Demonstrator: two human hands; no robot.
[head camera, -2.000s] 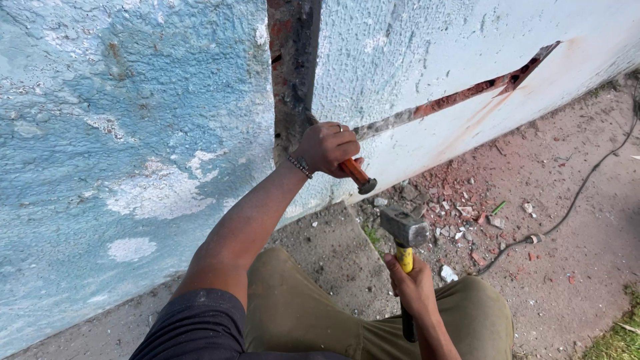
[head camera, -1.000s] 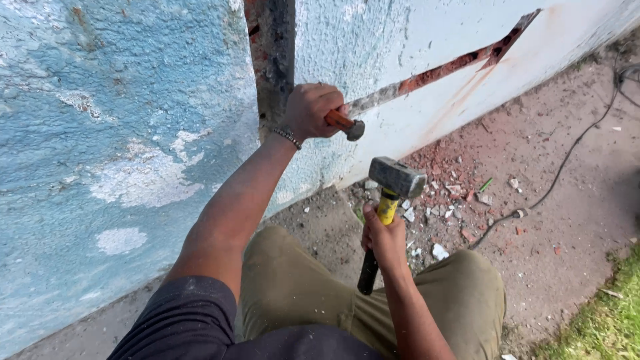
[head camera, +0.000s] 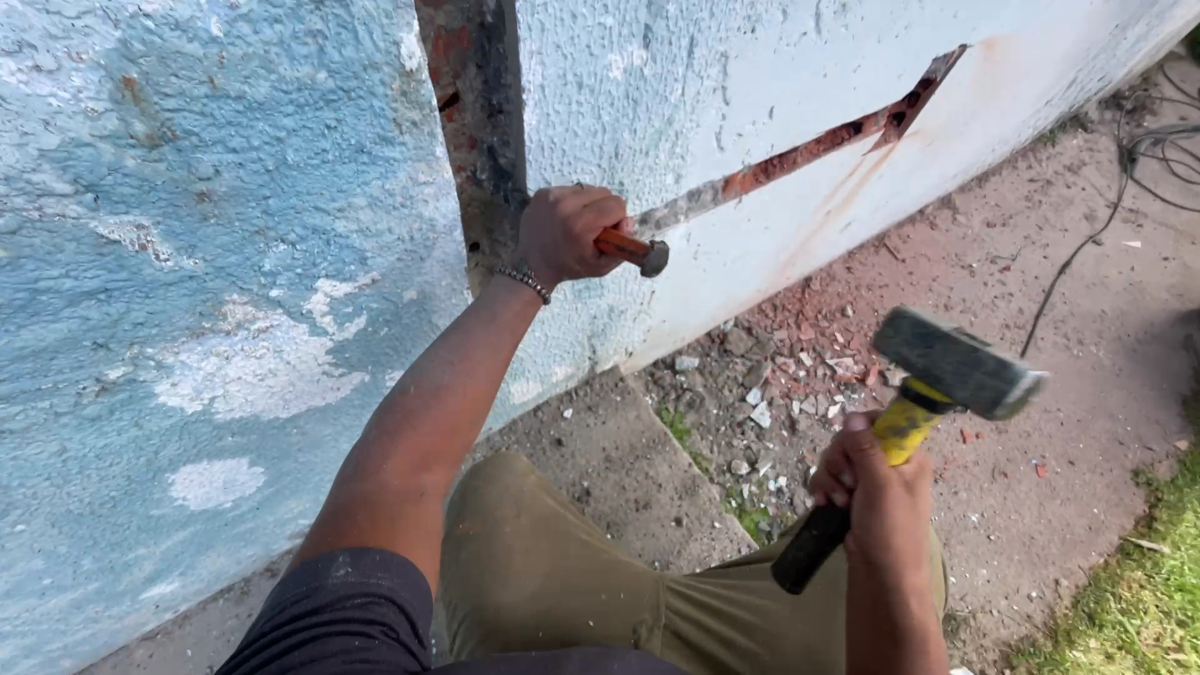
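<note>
My left hand (head camera: 570, 232) is closed around an orange cold chisel (head camera: 630, 247) at the wall's corner. The chisel's round struck end points right and toward me; its tip is hidden behind the hand. My right hand (head camera: 877, 487) grips the yellow and black handle of a club hammer (head camera: 956, 361), with its steel head up, to the right of the chisel and apart from it. Beside my left hand, a narrow groove (head camera: 787, 161) cut in the painted wall (head camera: 637, 94) shows red brick. A wider vertical channel (head camera: 483, 122) runs above the hand.
Broken plaster and brick rubble (head camera: 797, 375) lies along the wall's foot. A concrete slab (head camera: 619, 459) is below my left hand. A dark cable (head camera: 1078, 253) crosses the dirt at the right, and grass (head camera: 1116, 591) grows at the lower right.
My right hand and the hammer have moved right, away from the chisel. My left hand still holds the chisel at the wall's corner.
</note>
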